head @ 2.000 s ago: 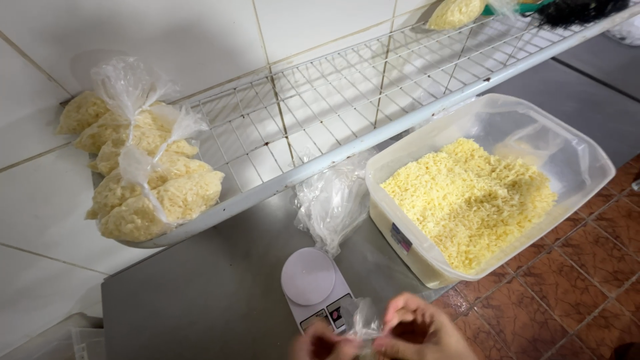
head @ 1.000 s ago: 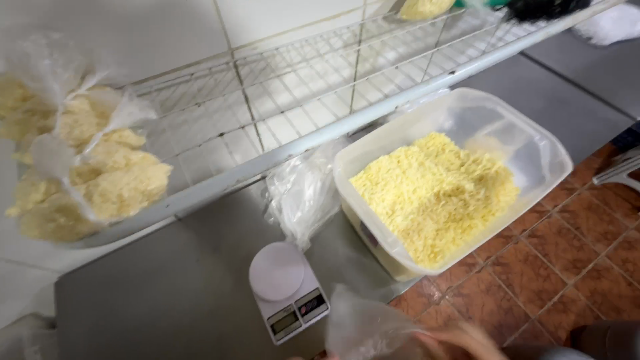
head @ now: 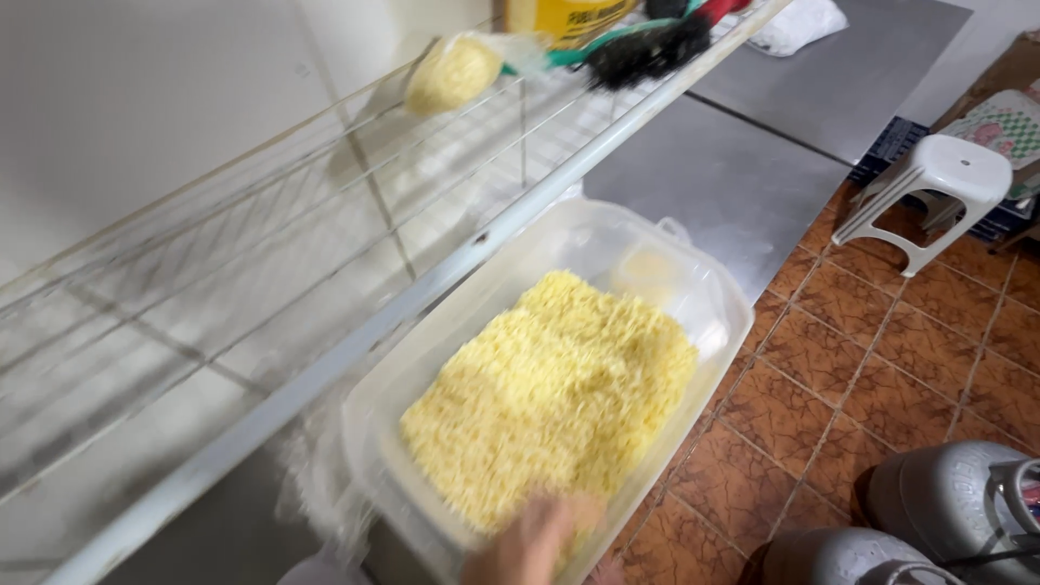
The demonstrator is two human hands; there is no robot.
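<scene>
Blurred by motion, what looks like my left hand reaches over the near end of a clear plastic tub, with its fingers at the pale yellow shreds, which look like grated cheese. Whether it grips any is unclear. A sliver of skin, apparently my right hand, shows at the bottom edge just outside the tub; the rest is out of frame. Crumpled clear plastic bags lie left of the tub. Below them, part of the round top of the kitchen scale is visible.
The wire shelf crosses above the metal table. It bears a bag of yellow shreds, a black-bristled brush and a yellow container. A white plastic stool and grey gas cylinders stand on the tiled floor.
The view has swung to the right. One hand is now at the shreds in the tub; earlier both hands were near the scale with a clear bag, which I cannot make out now.
</scene>
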